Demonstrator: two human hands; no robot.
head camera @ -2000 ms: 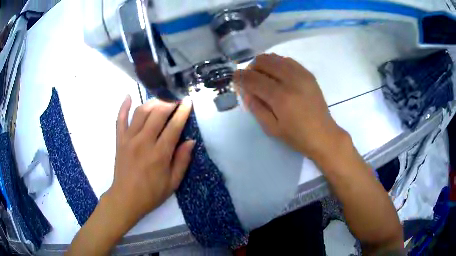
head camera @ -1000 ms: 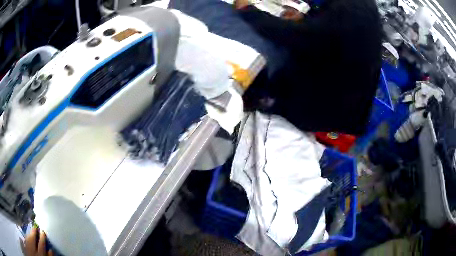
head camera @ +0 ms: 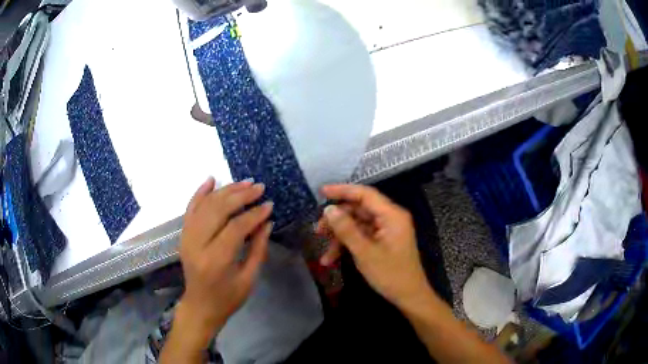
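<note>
A speckled navy strip (head camera: 245,117) lies on the white table, its upper end under the machine foot and its lower end over the table edge. A pale grey rounded cloth piece (head camera: 323,92) lies along its right side. My left hand (head camera: 224,245) is at the strip's lower left, fingers apart and slightly bent, fingertips near or on its edge. My right hand (head camera: 380,245) is at the lower right corner, thumb and fingers close together; whether they pinch the cloth is unclear. The machine head (head camera: 213,6) is mostly cut off at the top.
Another navy strip (head camera: 103,156) lies left, with more navy cloth (head camera: 32,213) at the far left. A navy bundle (head camera: 554,28) sits at upper right. A measure (head camera: 455,135) runs along the table edge. Grey cloth (head camera: 270,313) hangs below. A blue crate (head camera: 526,167) holds white-grey pieces.
The view swung right to the crate and back to the table. Compared with two seconds ago, both hands are away from the needle area, down at the strip's lower end.
</note>
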